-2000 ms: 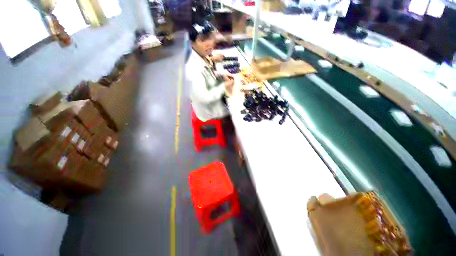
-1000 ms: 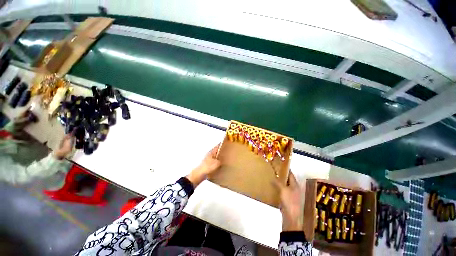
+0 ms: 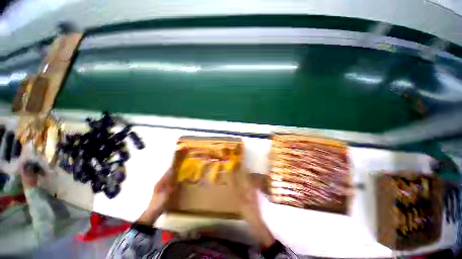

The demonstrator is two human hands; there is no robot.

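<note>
An open cardboard box (image 3: 202,202) of batteries is between my hands over the white bench. Yellow battery cells (image 3: 200,167) lie in its far half; its near half shows bare cardboard. My left hand (image 3: 164,189) holds the box's left side. My right hand (image 3: 247,195) is at its right side, gripping it; the fingers are blurred. A full battery box (image 3: 310,172), tightly packed with pale-reddish rows, stands on the bench just right of my right hand.
Black housings (image 3: 101,152) lie heaped at the left, beside loose yellow batteries (image 3: 43,134). A neighbouring worker's hand (image 3: 29,174) is at the far left. A box with yellow and dark units (image 3: 409,210) stands at the right. A green conveyor belt (image 3: 202,91) runs behind the bench.
The view has turned and shifted right. The box has been levelled and its cells now lie spread in the far half. The full battery box has come into view beside it.
</note>
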